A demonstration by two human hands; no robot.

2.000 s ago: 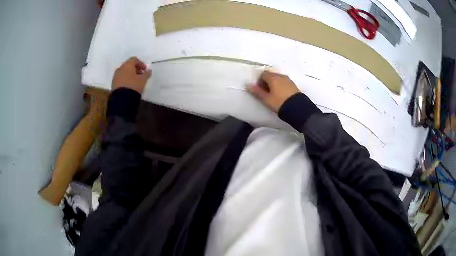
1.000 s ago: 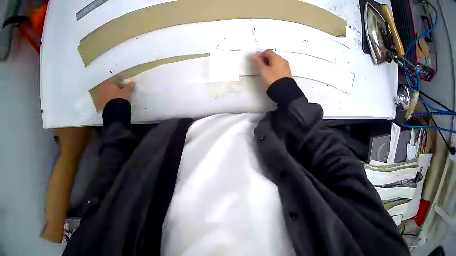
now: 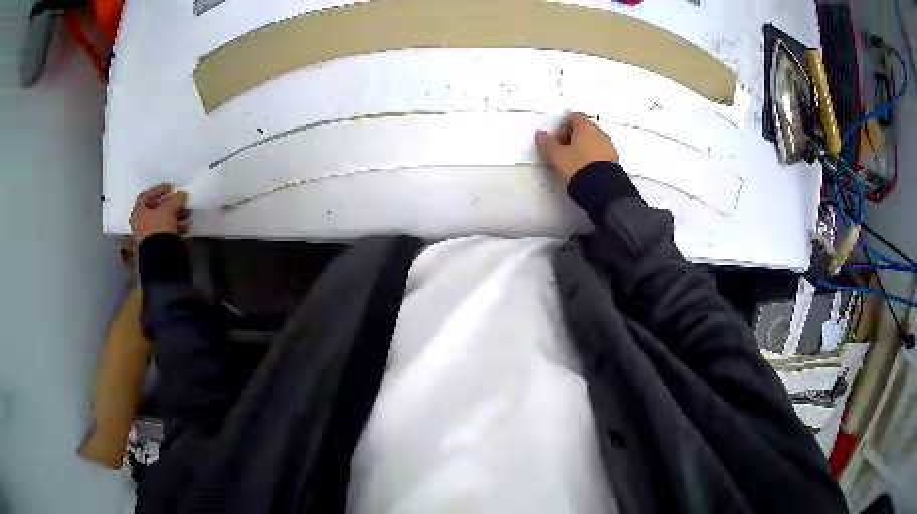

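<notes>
A white curved interlining strip [image 3: 382, 143] lies on the white table, with thin khaki or dark lines showing along its edges. My left hand [image 3: 161, 211] pinches its left end near the table's front-left corner. My right hand [image 3: 577, 147] has its fingertips on the strip's right part, thumb and forefinger close together. A khaki waistband piece [image 3: 452, 24] lies flat beyond it, curving the same way, touched by neither hand. How much khaki cloth lies under the white strip cannot be told.
A steam iron [image 3: 794, 100] rests on a dark pad at the table's right, with blue hoses [image 3: 855, 201] beside it. Thin curved guide lines [image 3: 694, 156] run right of my right hand. A brown roll [image 3: 119, 387] hangs below left. Cut strips [image 3: 819, 381] lie lower right.
The view has shifted. My left hand has moved from a khaki strip's left end outward to the white strip's end. White now covers where that khaki strip showed. My right hand stays near the strip's right part.
</notes>
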